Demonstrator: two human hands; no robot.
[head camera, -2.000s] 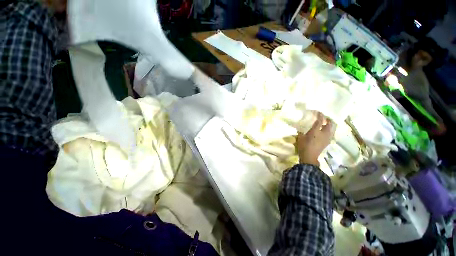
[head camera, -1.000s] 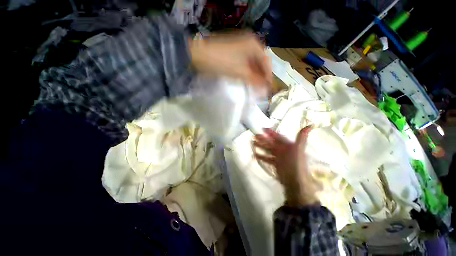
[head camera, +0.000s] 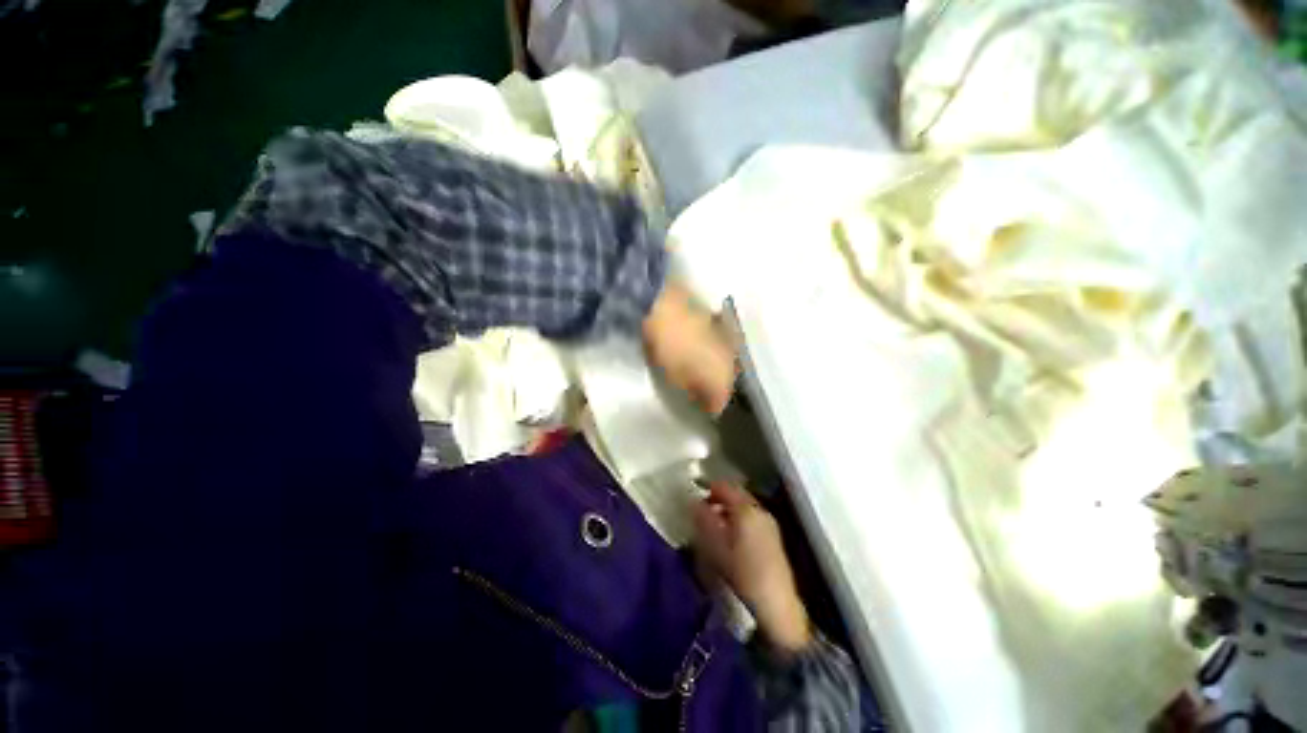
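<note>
A cream fabric piece (head camera: 631, 418) hangs over the lap beside the table edge. My left hand (head camera: 694, 348) is over it near the table edge, blurred, its fingers pointing down and partly hidden; I cannot tell whether it grips. My right hand (head camera: 738, 541) is lower, at the right side of the same cloth, with fingertips bent together at its edge, pinching it. More cream fabric (head camera: 480, 118) lies behind my left sleeve. A large cream fabric pile (head camera: 1003, 287) covers the table.
The white table edge (head camera: 803, 487) runs diagonally to the right of both hands. A sewing machine (head camera: 1247, 559) is cut off at the right rim beside a bright glow. A greyish sheet (head camera: 631, 32) lies beyond the table end. Scraps (head camera: 172, 57) lie on the dark green floor.
Both hands have moved down from above the table to the cloth at the lap. The white piece handled earlier is lowered or out of sight. The view has tilted down towards the lap.
</note>
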